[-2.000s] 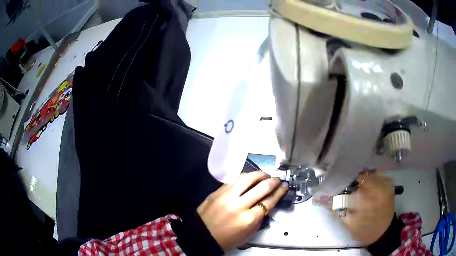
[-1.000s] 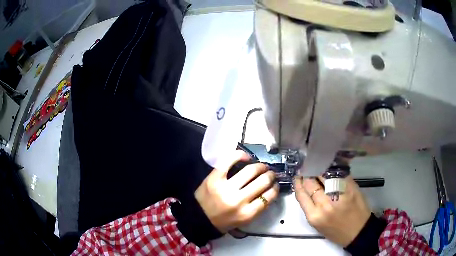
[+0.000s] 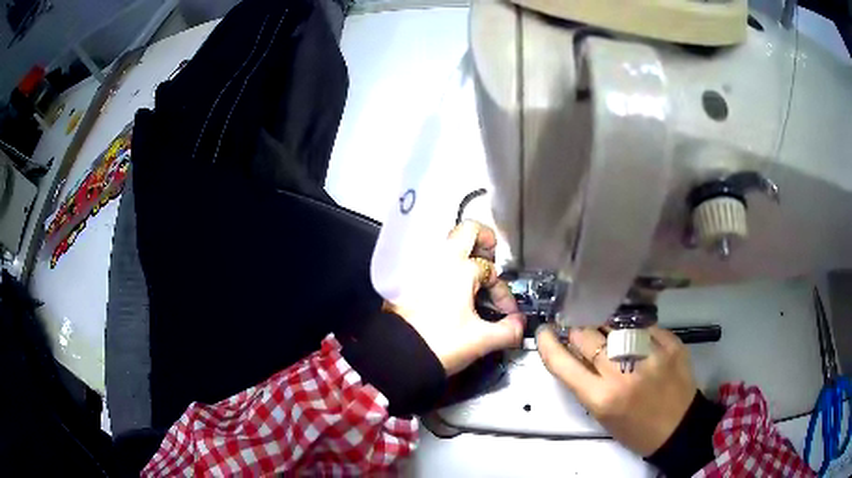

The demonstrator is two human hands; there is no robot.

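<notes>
A black garment panel [image 3: 252, 280] with pale stitch lines lies left of the sewing machine. My left hand [image 3: 458, 303] is at the left of the presser foot [image 3: 535, 291], its thumb and fingers closed on a small black end of the cloth. My right hand [image 3: 626, 383] is just right of the foot, partly behind the tension knob [image 3: 629, 344]. It holds a thin dark tool [image 3: 699, 333], whose end sticks out to the right. The tool's tip and the needle cannot be made out.
The cream machine head [image 3: 617, 168] fills the upper right. A white rounded plate [image 3: 402, 243] hangs left of the foot. Blue-handled scissors [image 3: 830, 415] lie at the right edge. A red-and-yellow sticker [image 3: 93, 196] is on the table at left.
My right hand has come in from the right to the foot. My left hand has turned, its fingers now further up behind the foot and its thumb in front. The view has shifted slightly.
</notes>
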